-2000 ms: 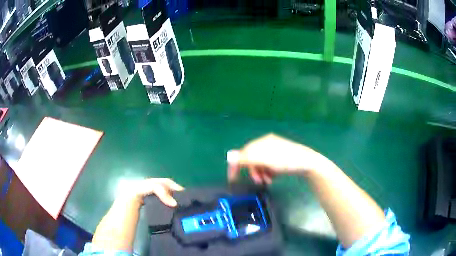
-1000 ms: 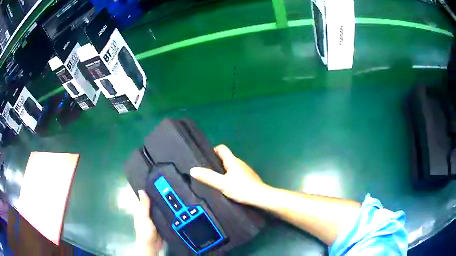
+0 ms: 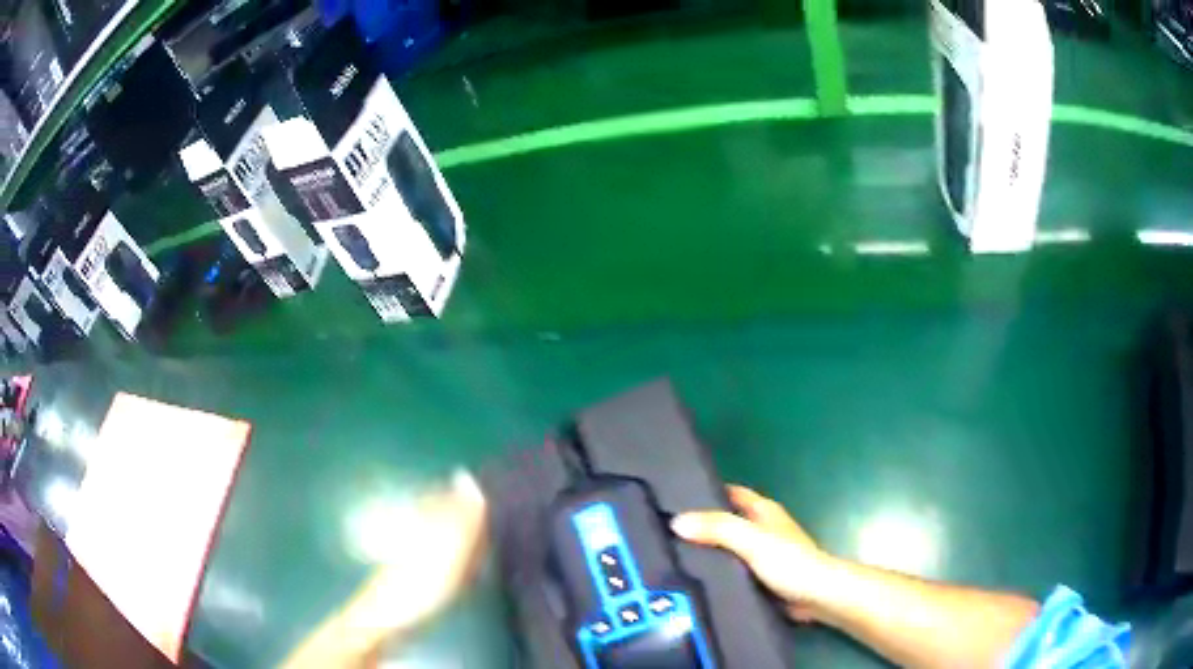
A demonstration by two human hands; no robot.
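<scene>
The dark foam tray (image 3: 648,431) stands tilted at the bottom centre, its lower end cut off by the picture's edge. The black and blue battery tester (image 3: 615,549) lies in its hollow, screen end toward me, with the cable in the slot above. My right hand (image 3: 778,549) grips the foam tray's right edge, thumb on top beside the tester. My left hand (image 3: 425,555) is blurred, to the left of the tray and apart from it; its fingers are not clear.
White and black retail boxes (image 3: 373,196) stand at the back left, and one box (image 3: 1005,131) stands at the back right. A white sheet with a red edge (image 3: 157,510) lies on the left. Dark stacked foam (image 3: 1168,457) is at the right edge.
The foam tray with the tester was first turned from crosswise to pointing away from me, and is now nearer upright in view. My left hand has come off its left side. The camera view has shifted.
</scene>
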